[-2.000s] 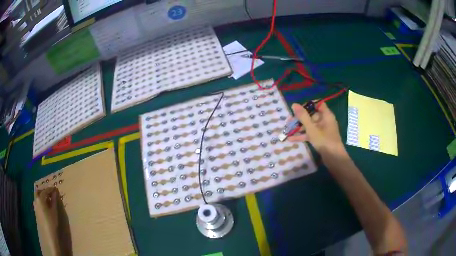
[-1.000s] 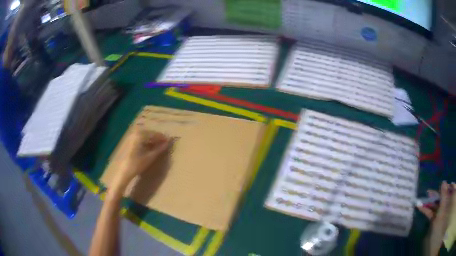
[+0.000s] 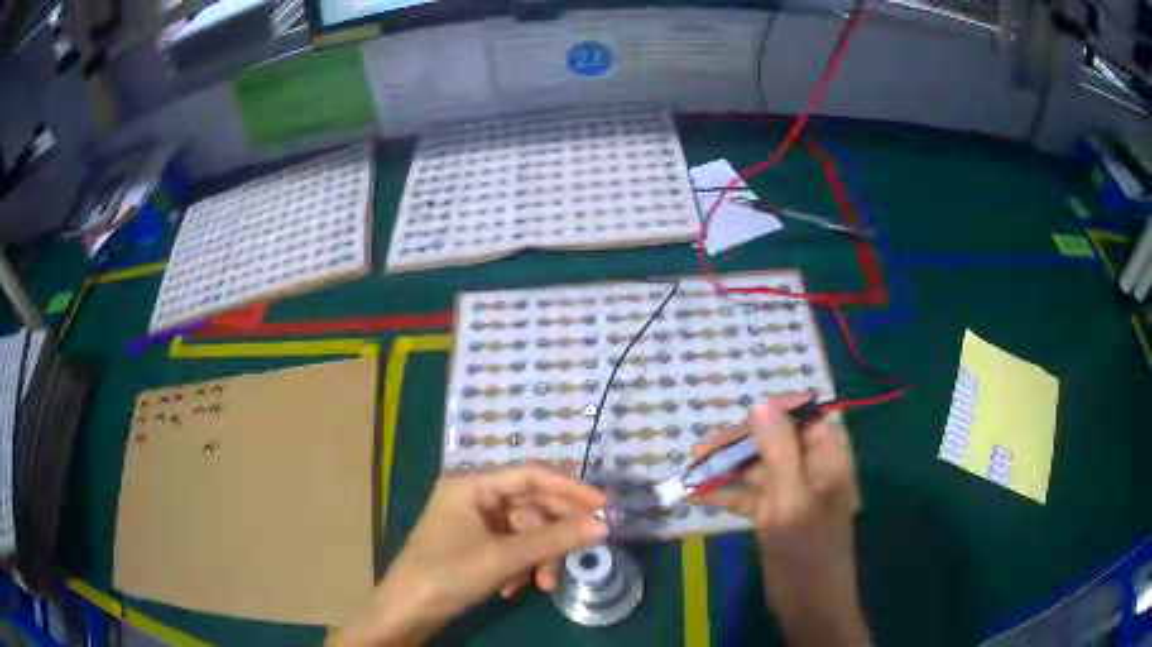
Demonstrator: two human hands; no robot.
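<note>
My right hand (image 3: 802,493) holds the test probe (image 3: 726,470), its pale tip pointing left over the front of the white working tray (image 3: 644,392). My left hand (image 3: 505,525) is just left of the tip, thumb and fingertips pinched together above the test base; a small component seems to be between them, but it is blurred. The silver stepped test base (image 3: 598,594) stands at the tray's front edge. A thin black test lead (image 3: 619,360) crosses the tray towards it. The red test lead (image 3: 863,398) runs from the probe's rear.
The brown cardboard sheet (image 3: 253,506) lies at left with several small dark parts near its top. Two dotted trays (image 3: 537,190) lie behind. White paper scraps (image 3: 739,225) lie behind the working tray, the yellow label sheet (image 3: 1004,411) at right. Tray stacks (image 3: 44,430) stand at far left.
My left hand has moved from the cardboard sheet to above the test base. My right hand has brought the probe in close to it. The view has swung left and back.
</note>
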